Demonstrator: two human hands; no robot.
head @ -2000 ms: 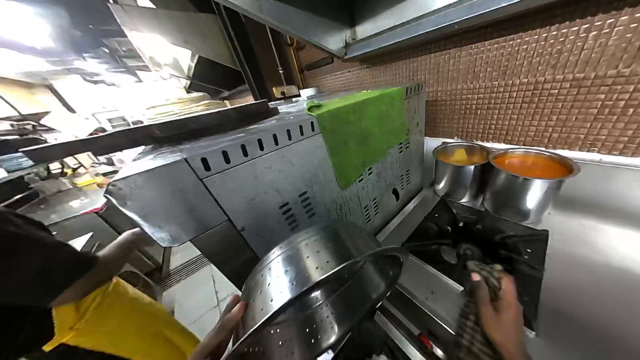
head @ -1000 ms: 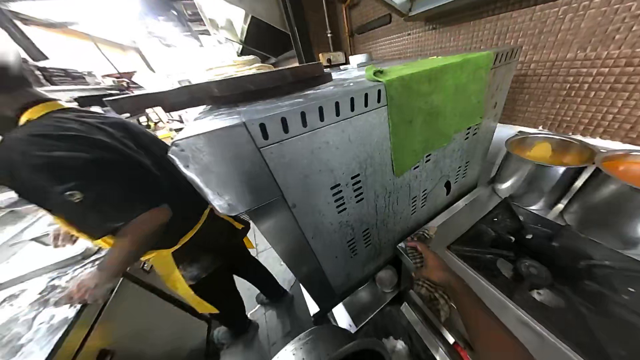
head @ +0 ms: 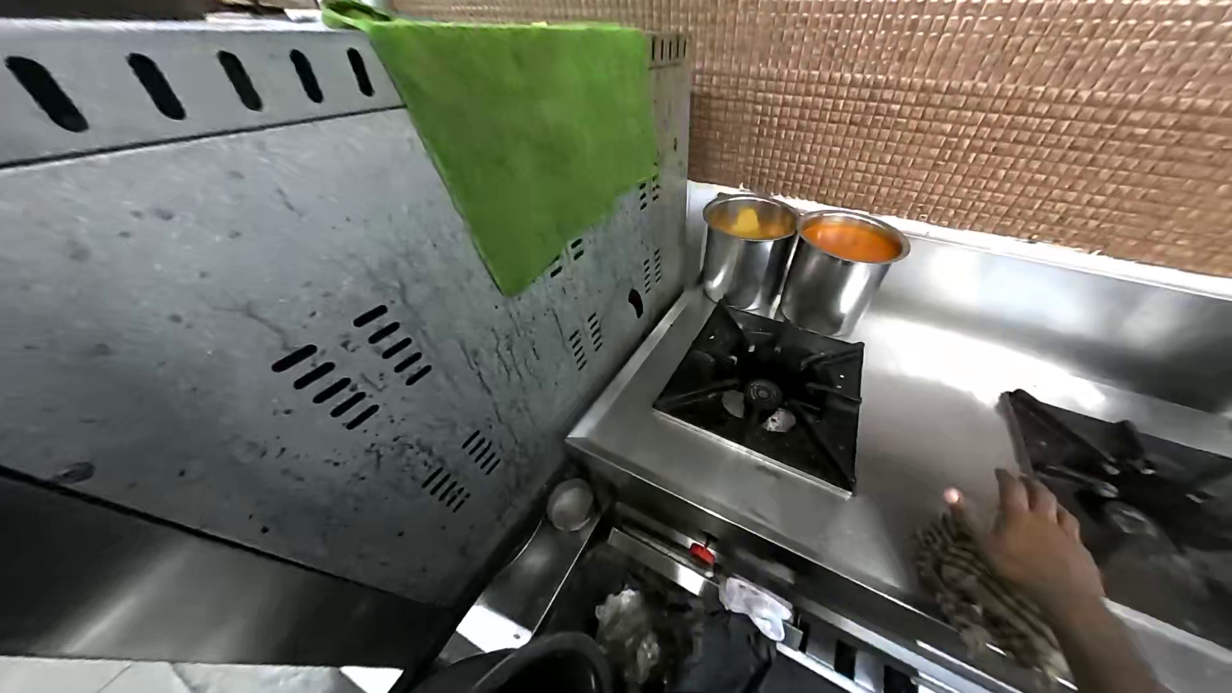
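Observation:
My right hand (head: 1039,549) is over the steel stovetop (head: 900,448) at the lower right, between two burners. A patterned, dark-and-tan cloth (head: 982,597) lies under and beside its palm, hanging toward the front edge. The fingers are spread, and the frame does not settle whether they grip the cloth. My left hand is out of view. Left of the right hand is a black cast-iron burner grate (head: 765,395); another burner grate (head: 1126,481) lies close to its fingertips on the right.
Two steel pots, one with yellow contents (head: 746,255) and one with orange liquid (head: 837,279), stand behind the left burner. A green cloth (head: 529,144) hangs over the tall metal appliance (head: 241,289). Below the stove front are a small round container (head: 571,504) and a black bin (head: 549,669).
My right hand and the patterned cloth have moved from the stove's front-left area to the right, between the burners. The perforated steel colander and my left hand have left view, as has the co-worker.

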